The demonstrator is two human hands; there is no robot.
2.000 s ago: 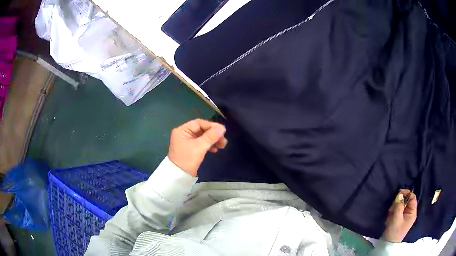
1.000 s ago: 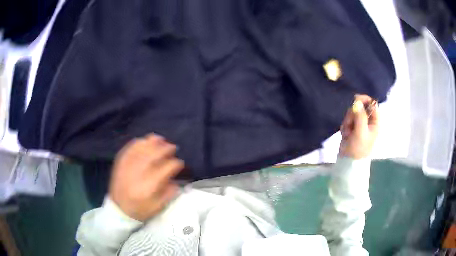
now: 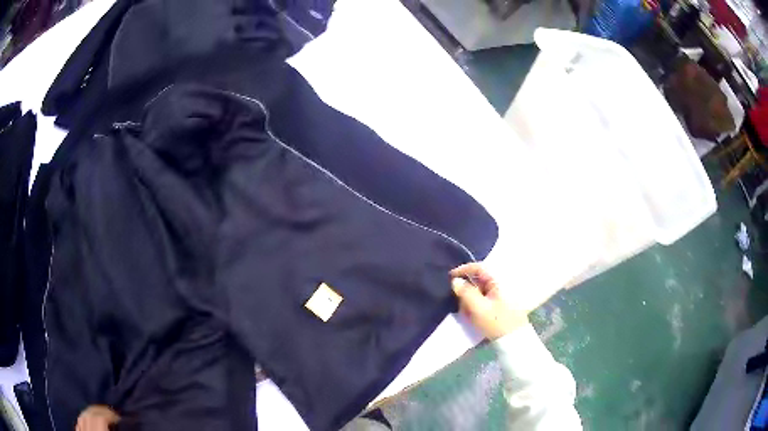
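Note:
A dark jacket [image 3: 278, 227] lies spread lining side up on the white table [image 3: 404, 84]. Whitish stitching runs along its front edge, and a small cream label [image 3: 324, 301] shows on the lining. My right hand [image 3: 487, 301] is at the jacket's lower right corner, thumb and fingers closed around a small thin tool, which looks like thread snips and is mostly hidden. A yellowish patch shows by the thumb. My left hand [image 3: 98, 418] is at the lower left on the dark cloth, cut off by the bottom edge; its fingertips cannot be made out.
More dark garments [image 3: 10, 227] lie at the left edge. A large pale translucent bin [image 3: 623, 143] stands right of the table. The green floor [image 3: 632, 337] shows at lower right, with a grey object [image 3: 741, 379] at the edge. Mixed items stand at upper right.
The view has swung rightward, bringing the bin into sight. My left hand has moved from near the hem to the lower left frame edge. My right hand remains at the jacket's edge, by the corner.

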